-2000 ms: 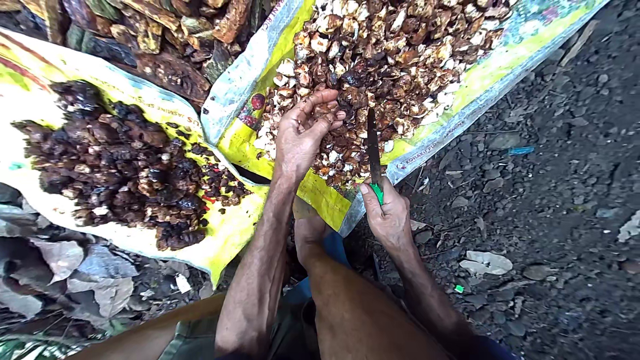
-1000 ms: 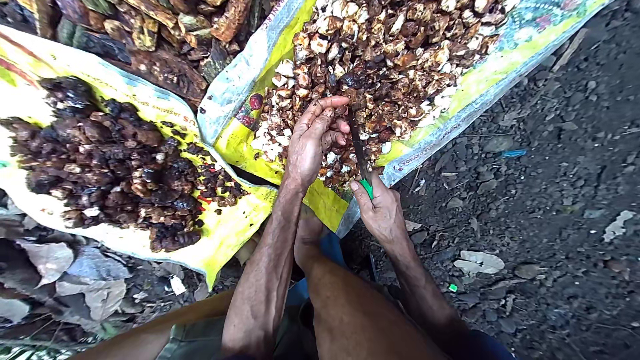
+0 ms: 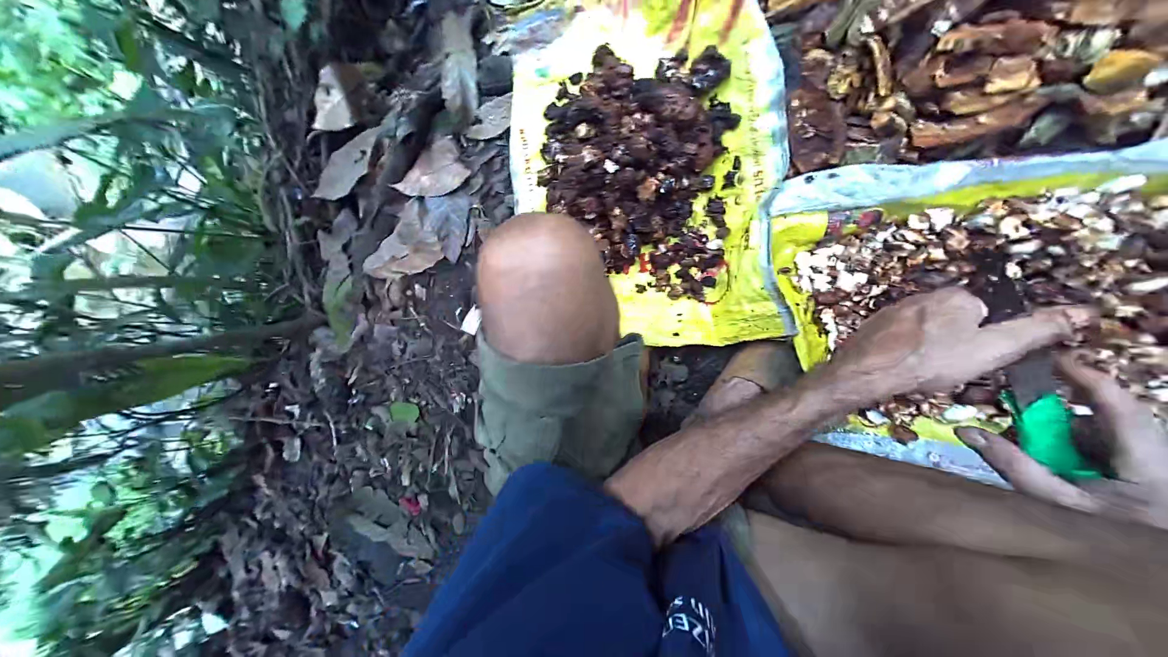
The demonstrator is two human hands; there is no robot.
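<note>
My left hand (image 3: pixel 949 338) lies across the dark blade of a knife (image 3: pixel 1033 376), over brown and white chopped pieces (image 3: pixel 922 265), perhaps nut or seed. Whether its fingers grip the blade is blurred. My right hand (image 3: pixel 1086 447) is beside the green knife handle (image 3: pixel 1049 438), thumb below and fingers above it, spread apart; whether the palm holds the handle cannot be told. The pieces lie on a yellow and white woven plastic sack (image 3: pixel 798 342). To the left, a heap of darker, moist-looking clumps (image 3: pixel 639 155) rests on another yellow sack (image 3: pixel 675 324).
Long brown husk-like pieces (image 3: pixel 985 82) are heaped at the upper right. My bent knee (image 3: pixel 547 287) is beside the dark heap's sack, and my bare foot (image 3: pixel 748 374) is near the sacks' edges. Dry leaves (image 3: pixel 411 246) cover the ground, with green plants (image 3: pixel 119 301) at the far left.
The view has swung strongly to the left. My left hand has moved from beside the knife to across its blade. My right hand's fingers, closed around the handle before, are now spread.
</note>
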